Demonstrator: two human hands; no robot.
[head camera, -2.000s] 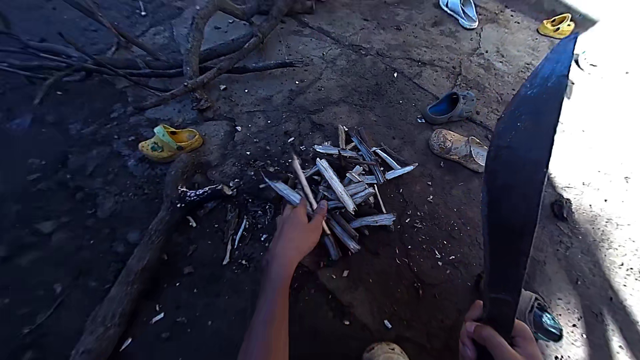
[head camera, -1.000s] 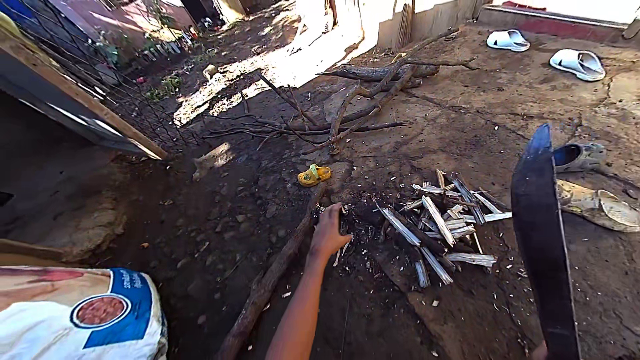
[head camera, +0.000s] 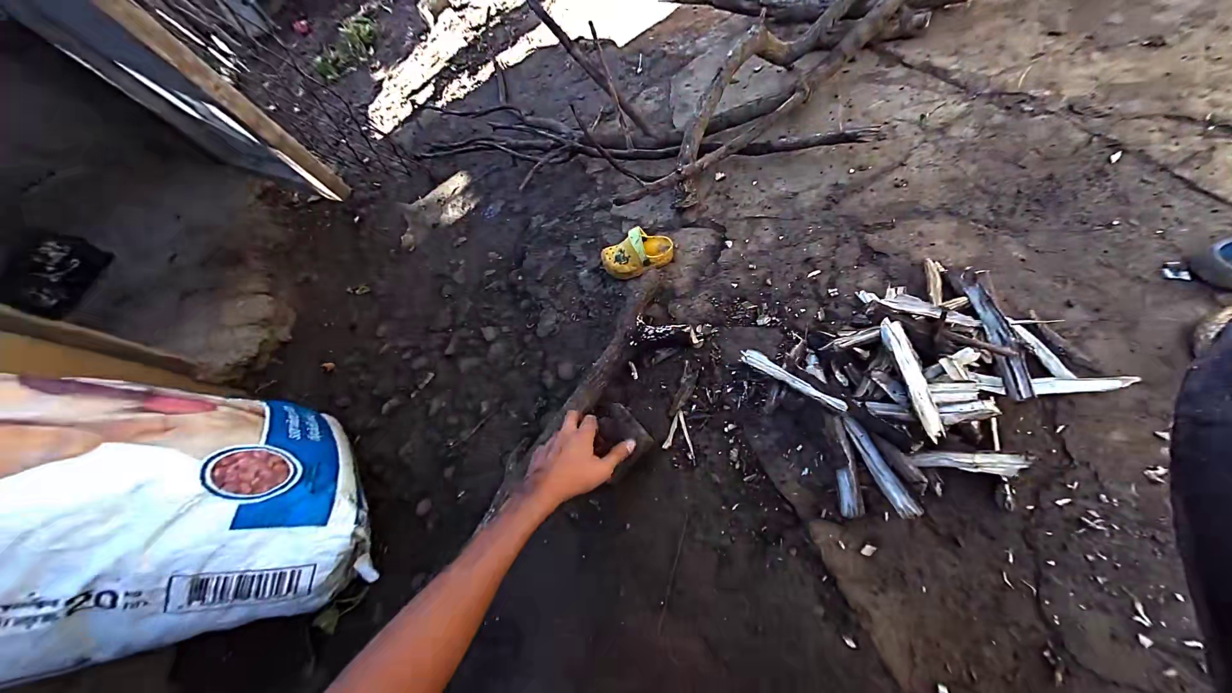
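Observation:
My left hand (head camera: 576,460) reaches over a long dark branch (head camera: 602,371) lying on the ground, thumb and fingers apart; whether it touches the branch I cannot tell. Just beyond its thumb is a dark block-like piece (head camera: 626,433), partly hidden by the hand. To the right lies a loose pile of split firewood (head camera: 910,375), pale and grey sticks crossing each other. Part of the dark machete blade (head camera: 1203,500) shows at the right edge; my right hand is outside the frame.
A yellow clog (head camera: 637,254) sits at the branch's far end. Bare forked branches (head camera: 712,144) lie behind it. A large printed sack (head camera: 183,510) fills the lower left, with a wooden-edged panel (head camera: 231,96) above. Part of a grey shoe (head camera: 1215,262) shows at the right edge.
Two seconds ago my left hand was at the firewood pile; it is now left of it, over the long branch. My right hand, earlier on the machete's handle, has left the view. The view has shifted left.

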